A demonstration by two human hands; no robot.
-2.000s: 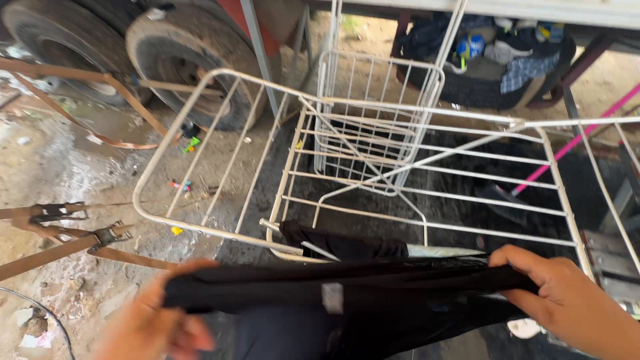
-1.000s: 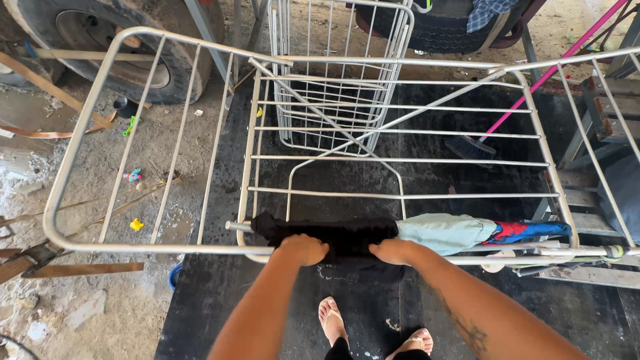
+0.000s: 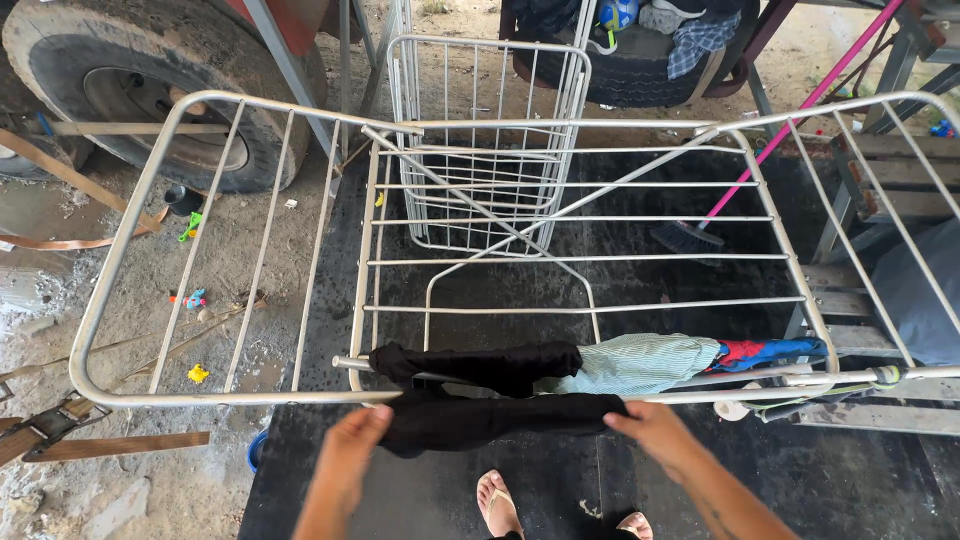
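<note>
A black garment (image 3: pixel 502 421) is stretched sideways at the front rail of a white metal clothes drying rack (image 3: pixel 577 261). My left hand (image 3: pixel 358 439) pinches its left end, and my right hand (image 3: pixel 651 429) grips the right end. Just behind it, black cloth (image 3: pixel 480 364) lies over a front bar; whether it is part of the same garment I cannot tell. To its right, a pale green striped cloth (image 3: pixel 645 361) and a blue and red cloth (image 3: pixel 769 352) hang over that bar.
Behind the rack stands a white wire frame (image 3: pixel 487 142). A pink-handled broom (image 3: pixel 688 236) leans at the right, near wooden slatted steps (image 3: pixel 862 341). Large truck tires (image 3: pixel 161 97) are at the upper left. Small toys (image 3: pixel 198 373) and straps (image 3: pixel 124 446) lie on the ground at the left.
Two seconds ago my hands held the black garment up, apart. One second ago they were close together on black cloth at the rack's front bar. Now they are wide apart again, lower, at the garment's ends.
</note>
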